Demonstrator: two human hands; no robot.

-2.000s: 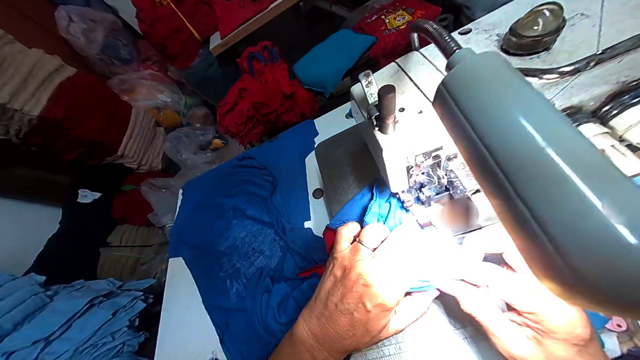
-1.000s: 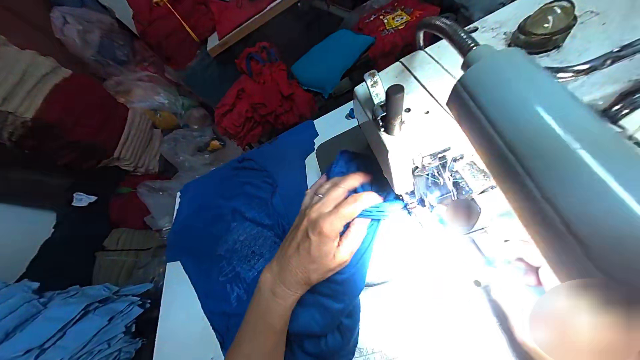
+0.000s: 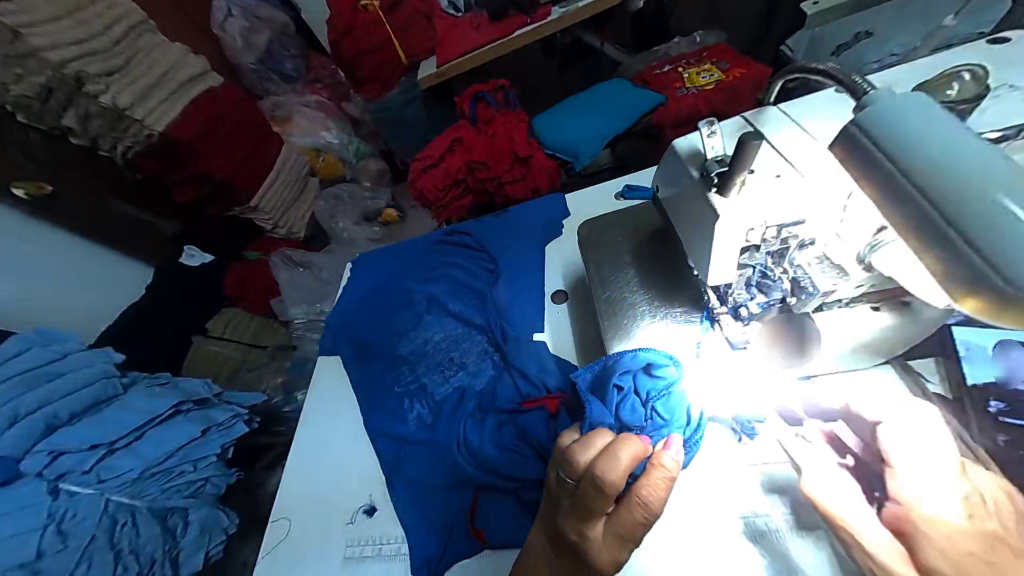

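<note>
My left hand [image 3: 604, 488] grips the edge of a small overlocked tube of blue knit fabric [image 3: 640, 392], part of a blue garment [image 3: 456, 352] with a red strip that lies spread over the white table. The tube rests in front of the metal plate [image 3: 636, 280] of an overlock sewing machine [image 3: 768, 264]. My right hand [image 3: 888, 472], washed out by the lamp's glare, is to the right of the fabric, below the machine's needle area. Its fingers are curved and apart; I cannot tell if it holds a small thing.
A grey lamp [image 3: 944, 176] on a flexible neck hangs over the machine at right. A phone-like screen [image 3: 992, 376] is at the right edge. Stacked light blue cloth [image 3: 120, 456] lies at lower left; red bundles [image 3: 480, 160] and a turquoise piece [image 3: 596, 116] are beyond the table.
The blue fabric has come away from the machine's needle area toward me, and its overlocked opening now shows. My left hand has moved down and right with it. My right hand has come further into view.
</note>
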